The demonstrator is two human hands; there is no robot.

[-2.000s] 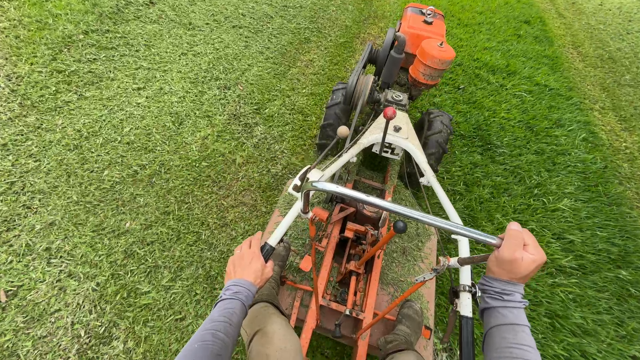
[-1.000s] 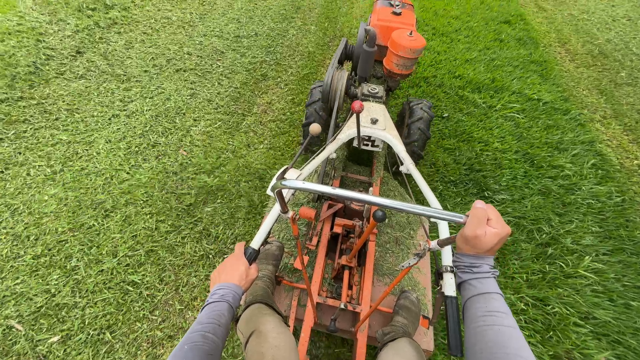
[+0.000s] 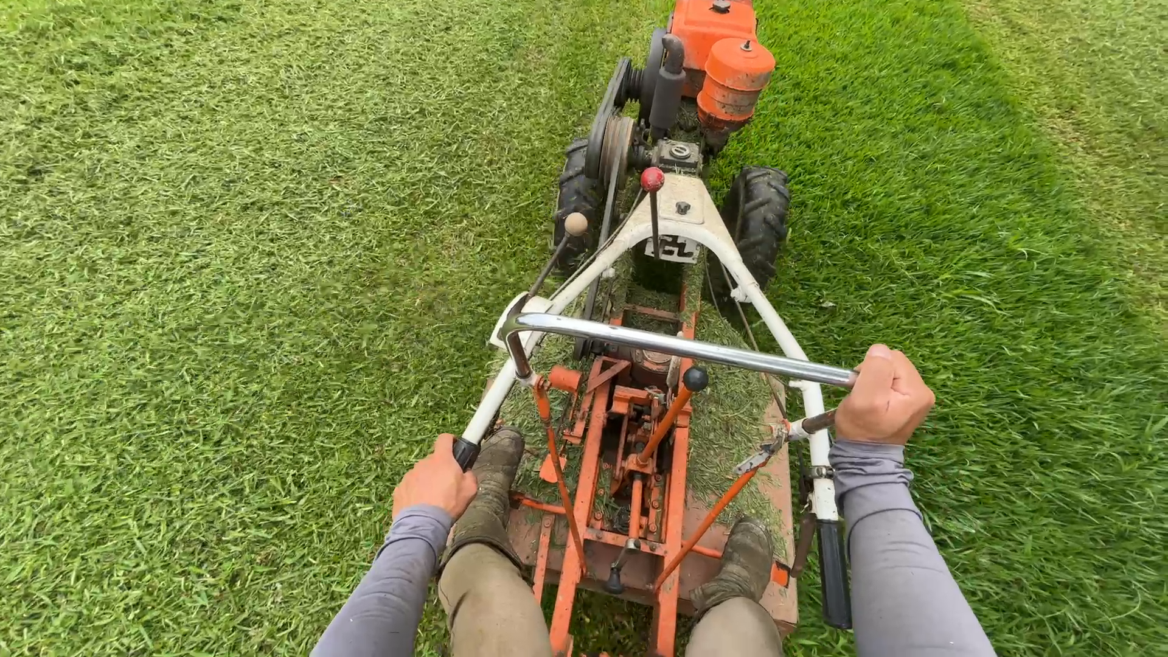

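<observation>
My left hand (image 3: 434, 482) is closed around the black grip at the end of the left white handlebar (image 3: 493, 401) of a walk-behind tractor. My right hand (image 3: 883, 398) grips the right end of a chrome crossbar (image 3: 675, 347), which slopes slightly down from its bend at the left. The right handlebar's black grip (image 3: 834, 575) hangs free below my right hand. Between the handlebars stand a red-knobbed lever (image 3: 653, 205), a lever with a tan knob (image 3: 575, 224) and an orange lever with a black knob (image 3: 677, 406). My booted feet rest on the mower deck.
Ahead is the orange engine (image 3: 707, 36) with an orange canister (image 3: 735, 78), a belt pulley (image 3: 613, 151) and two lugged tires (image 3: 759, 219). Clippings cover the mower deck (image 3: 776, 511). Cut grass (image 3: 274, 228) lies left; taller grass (image 3: 1004, 365) stands right, with a cut strip beyond.
Both hands keep their holds on the handlebar and crossbar. The crossbar's slope beneath my right hand is gentler than two seconds ago. The view has shifted a little over the machine.
</observation>
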